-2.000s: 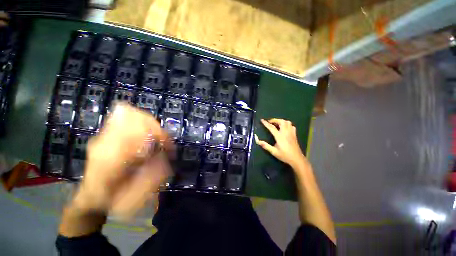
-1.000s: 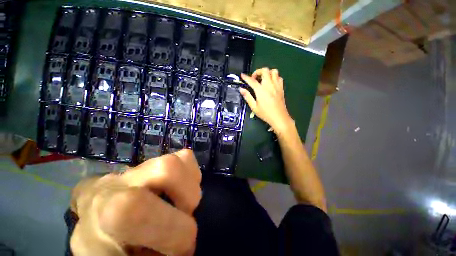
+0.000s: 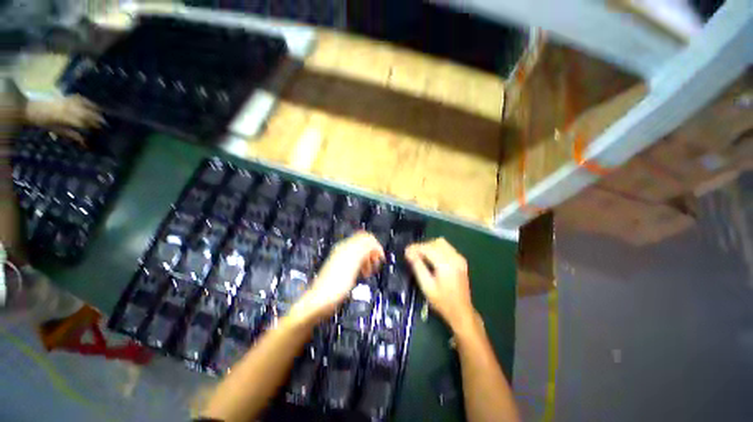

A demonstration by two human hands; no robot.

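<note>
A large glossy black compartment tray (image 3: 223, 276) lies on the green bench, its pockets holding black plastic housings (image 3: 234, 268). My left hand (image 3: 345, 268) is over the right part of the tray, fingers curled in. My right hand (image 3: 442, 276) is at the tray's upper right edge, fingers bent towards the left hand. A small gap separates the hands. The picture is blurred, and I cannot tell whether either hand holds a small part. The left forearm hides some middle and lower pockets.
A yellow-brown plywood board (image 3: 371, 124) lies beyond the tray, with a white frame post (image 3: 627, 124) to its right. Dark trays (image 3: 177, 78) lie upper left. Another person's hand (image 3: 66, 115) is above a filled tray (image 3: 62, 194) at far left. Cartons (image 3: 627, 214) stand right.
My left hand has moved from low in front of me to over the tray's right part, near my right hand. The view has shifted, showing more of the board, dark trays and other person.
</note>
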